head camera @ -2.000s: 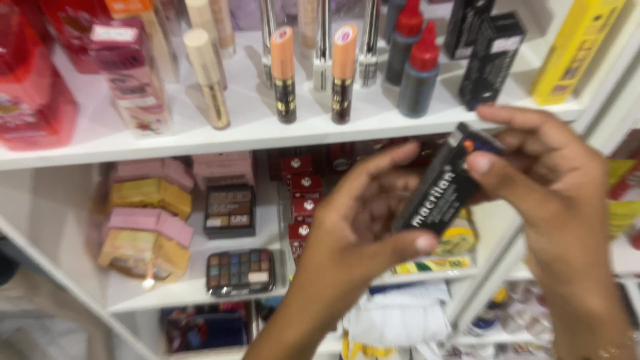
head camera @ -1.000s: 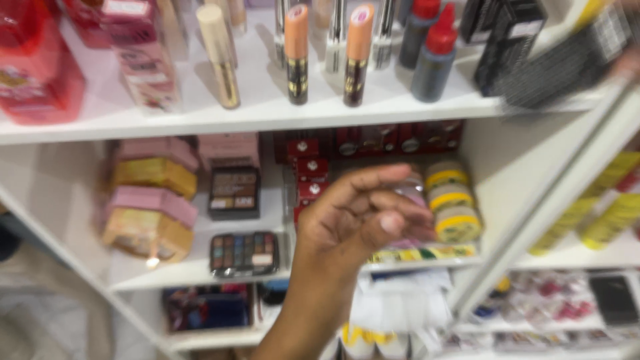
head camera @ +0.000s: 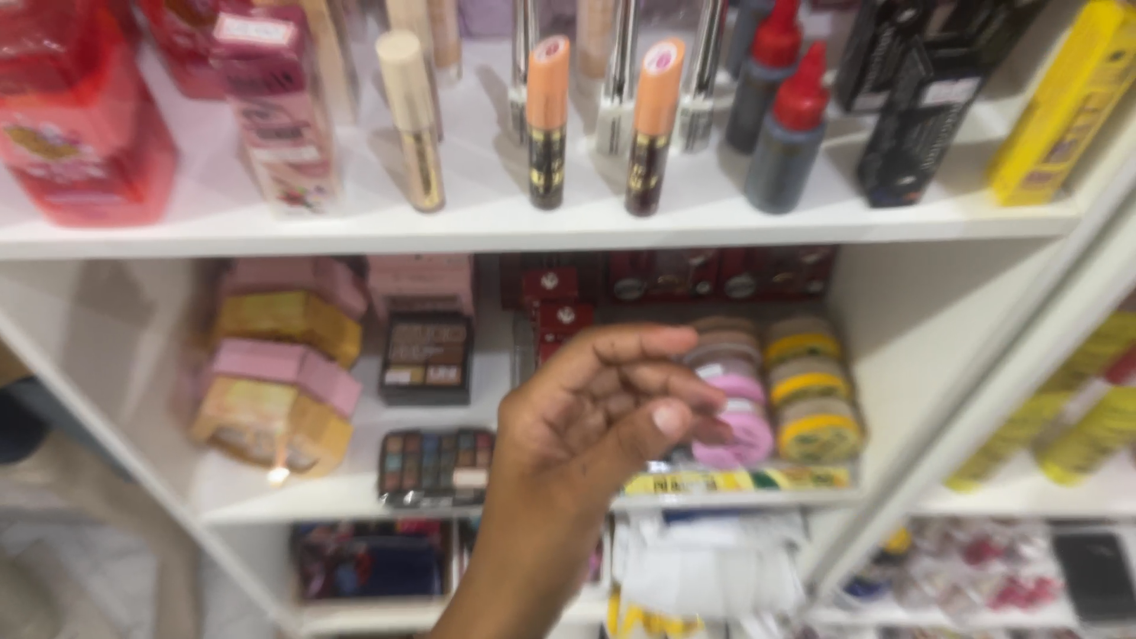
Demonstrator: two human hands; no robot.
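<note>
My left hand (head camera: 603, 408) is raised in front of the middle shelf, palm side turned up, fingers curled loosely with a gap to the thumb and nothing between them. Just beyond its fingertips are stacked round pink containers (head camera: 732, 426) and yellow-banded ones (head camera: 812, 395). A makeup palette (head camera: 430, 466) lies to the left of the wrist. My right hand is out of view. On the upper shelf, black boxes (head camera: 919, 124) stand near a yellow box (head camera: 1056, 106); nearer the middle are two orange-capped tubes (head camera: 548, 124) and red-capped bottles (head camera: 785, 151).
The upper shelf's white front edge (head camera: 532, 240) runs above my left hand. Pink and yellow boxes (head camera: 275, 399) are stacked at the left of the middle shelf. A slanting divider (head camera: 994, 373) stands at the right. White packages (head camera: 710, 559) lie on the lower shelf.
Two seconds ago both hands held a small black box. One second ago a blurred dark box was at the upper right by my right hand; both have left view. My left hand stays raised.
</note>
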